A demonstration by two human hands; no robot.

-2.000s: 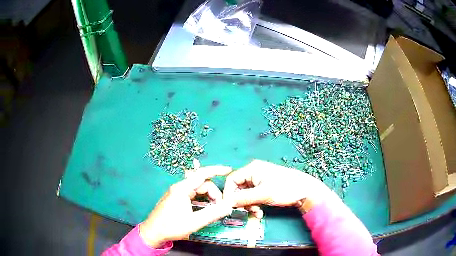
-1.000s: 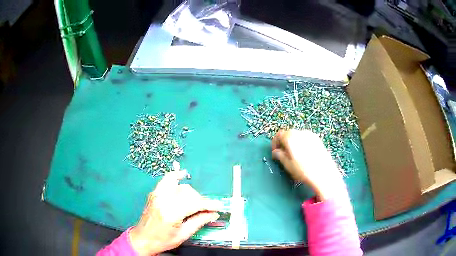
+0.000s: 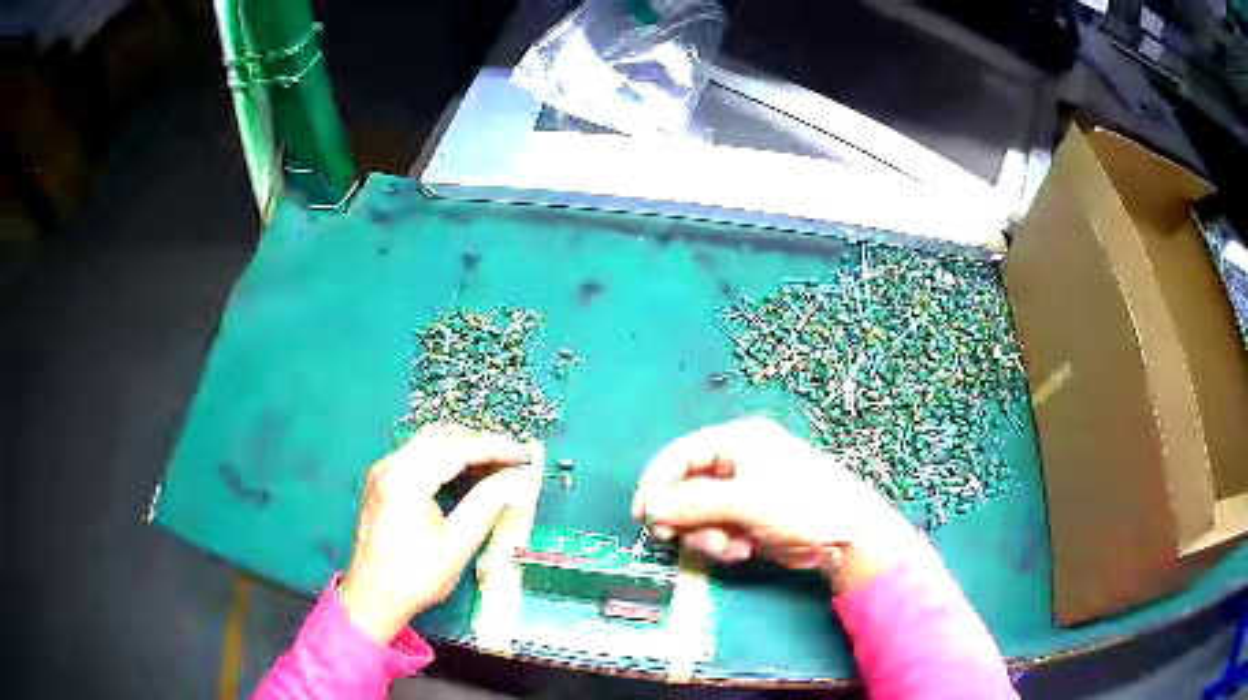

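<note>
A small green circuit board (image 3: 582,550) lies across a holder with two pale upright bars (image 3: 500,588) at the near bench edge. A dark red part (image 3: 632,610) shows below the board. My left hand (image 3: 431,513) is at the left bar, thumb and forefinger close together near its top; whether they hold a part is too small to tell. My right hand (image 3: 753,499) is at the board's right end, fingertips pinching a tiny leaded component (image 3: 641,537). A smaller pile of leaded components (image 3: 479,369) lies beyond my left hand, a larger pile (image 3: 890,369) at the right.
An open cardboard box (image 3: 1095,397) stands right of the large pile. A silver-grey framed panel (image 3: 616,171) lies at the back, with a crumpled clear bag (image 3: 630,69) on it. A green post (image 3: 294,110) stands at the back left. The teal-green mat (image 3: 315,356) covers the bench.
My right hand has come back from the large pile to the board. My left hand has moved off the board to the left bar, so the board and holder show more.
</note>
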